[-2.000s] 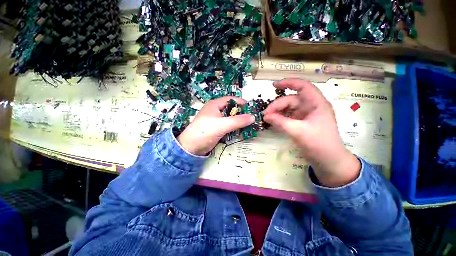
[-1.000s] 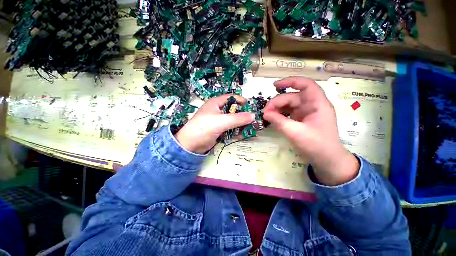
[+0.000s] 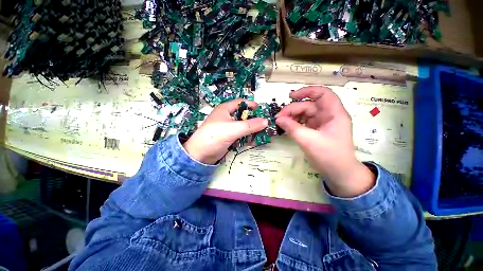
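My left hand (image 3: 221, 132) is closed around several small green circuit boards (image 3: 261, 138), their ends showing past the thumb, with a thin black wire trailing below. My right hand (image 3: 318, 129) has its thumb and index fingertip pinched together at the right end of these boards. Whether a tiny black part is between the fingertips is too small to tell. Small black parts (image 3: 275, 109) lie in a little dark heap behind the fingertips, partly hidden by them. A tangled pile of loose boards (image 3: 206, 58) lies in front of my hands.
Layered dark boards (image 3: 69, 39) are at the far left. A cardboard tray (image 3: 370, 54) full of green boards is at the upper right. A blue plastic bin (image 3: 428, 143) with dark parts stands at the right edge. Printed pale yellow card (image 3: 69, 119) covers the bench, with a pink-purple front edge.
My right hand has shifted very slightly left, its fingertips staying by the boards. My left hand keeps its hold. The view has moved slightly.
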